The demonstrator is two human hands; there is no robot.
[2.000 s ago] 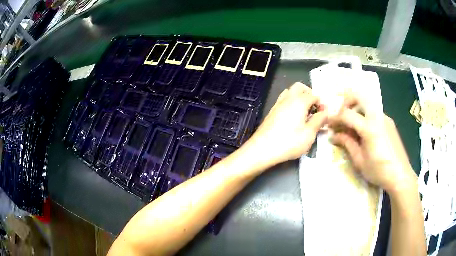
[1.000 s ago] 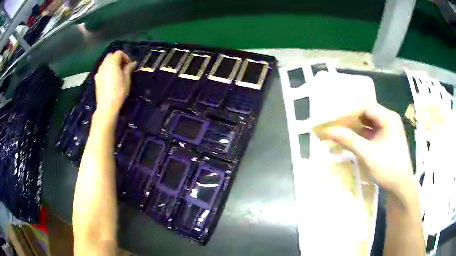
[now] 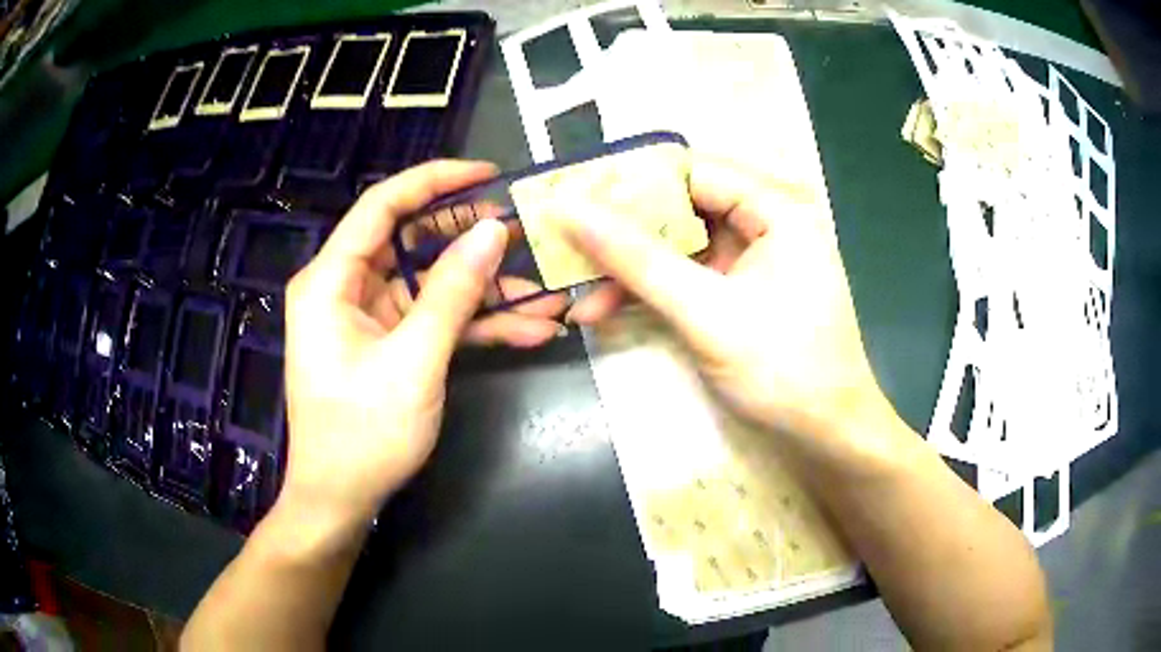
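A dark phone housing (image 3: 474, 204) is held up in front of me between both hands. My left hand (image 3: 388, 312) grips its keypad end, thumb on the front and fingers beneath. A tan adhesive piece (image 3: 637, 210) with faint marks lies over its window end. My right hand (image 3: 751, 299) holds that end, with the thumb pressed on the adhesive piece. The adhesive sheet stack (image 3: 732, 541) lies beneath and behind my right hand, partly hidden by it.
The dark blister tray (image 3: 210, 166) of housings is at left; several at its back edge have cream outlines. A partly used sheet with open holes (image 3: 550, 57) lies at back centre. Waste liners (image 3: 1019, 306) with tan scraps (image 3: 974, 166) lie at right. The green conveyor (image 3: 115, 26) runs behind.
My left hand has come back from the tray's far left corner and now holds a housing. My right hand has brought the adhesive piece onto it. The view has shifted, with the tray further left.
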